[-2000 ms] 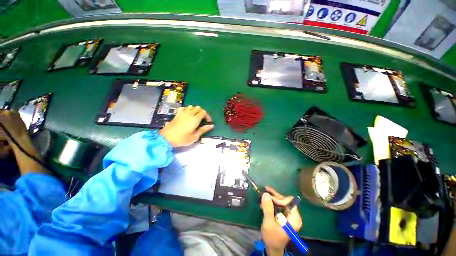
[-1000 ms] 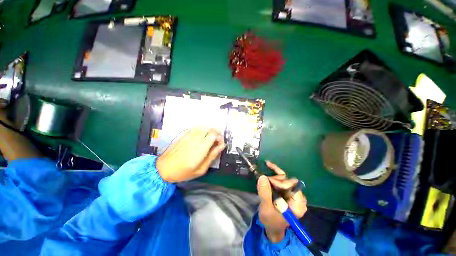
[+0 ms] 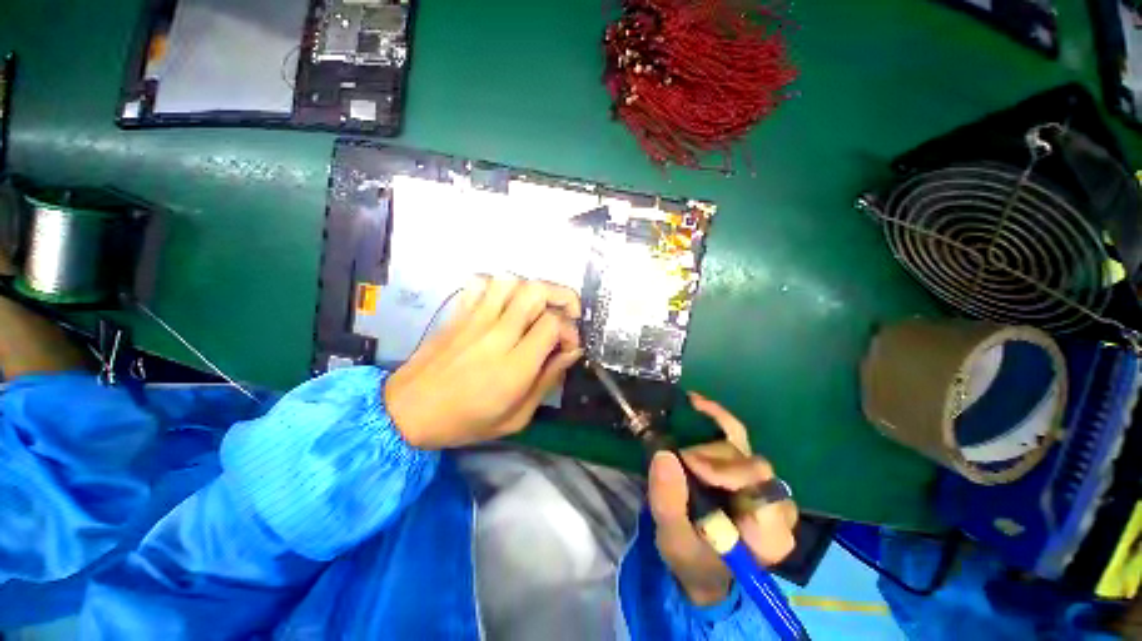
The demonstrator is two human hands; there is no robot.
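Note:
A tablet assembly [image 3: 351,225] with its back open lies in front of me, its silver panel glaring white. My left hand [image 3: 488,357] rests over the panel, thumb and fingertips pinched together at the lower left edge of the main board [image 3: 639,319]. A thin dark lead curves from that hand over the panel; the end at the fingertips is hidden. My right hand [image 3: 720,501] holds the soldering iron [image 3: 758,582] like a pen. The iron's metal tip points up-left and ends right at my left fingertips. A red bundle of wired components [image 3: 695,75] lies behind the tablet.
Another open tablet [image 3: 232,63] lies at the back left. A solder spool [image 3: 75,248] stands at the left, its strand running toward my left sleeve. At the right are a fan with a wire grille [image 3: 989,251], a tape roll [image 3: 964,394] and a blue ribbed box [image 3: 1090,438]. Another person's forearm [image 3: 38,344] shows at the left.
The view has tilted down and closer. My left hand has gone from behind the tablet onto it, now with a thin lead visible. The iron tip has come to the left fingertips.

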